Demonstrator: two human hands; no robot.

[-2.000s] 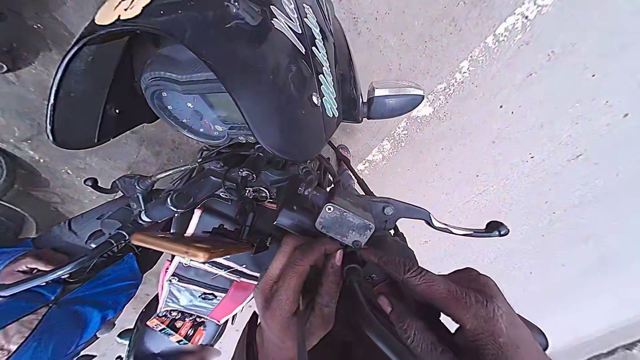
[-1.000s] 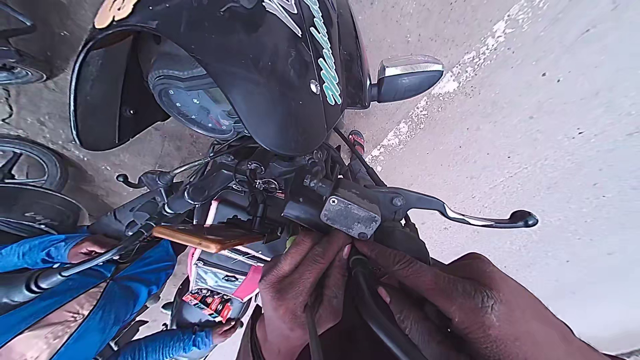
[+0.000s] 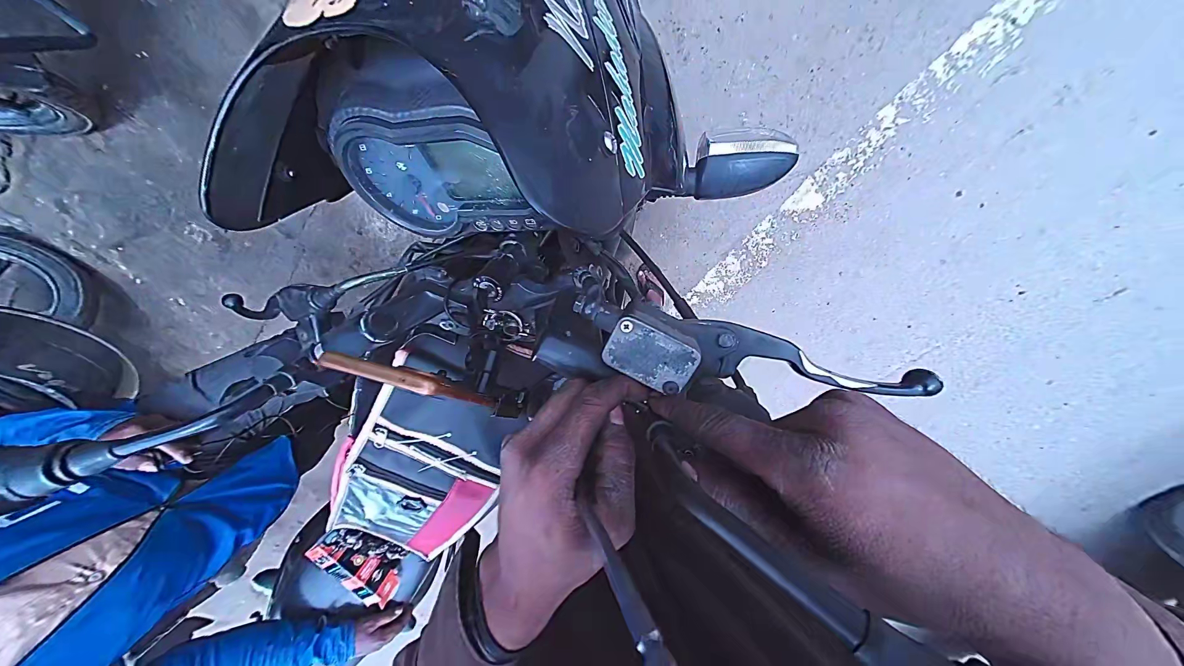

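Note:
Both my hands meet on the motorcycle's handlebar, just below the brake fluid reservoir (image 3: 652, 354) and beside the brake lever (image 3: 814, 363). My left hand (image 3: 569, 472) has its fingers bent at the switch housing area, with a thin dark rod (image 3: 615, 564) running under its thumb. From the right, my right hand (image 3: 832, 462) reaches its forefinger to the same spot, touching near the base of the black mirror stem (image 3: 740, 536). The small part between my fingertips is hidden. Left of my hands lies a wooden-handled tool (image 3: 402, 376) across the handlebar.
The black fairing (image 3: 573, 111) surrounds the instrument cluster (image 3: 435, 176), with a turn signal (image 3: 745, 163) sticking out. A bag (image 3: 416, 481) rests on the motorcycle. Another person in blue sleeves (image 3: 259, 555) is at the lower left. Wheels (image 3: 46, 287) stand at the left.
My hands stay at the same place below the reservoir, with small finger shifts. The other person's lower hand has moved in beside the bag since the oldest frame.

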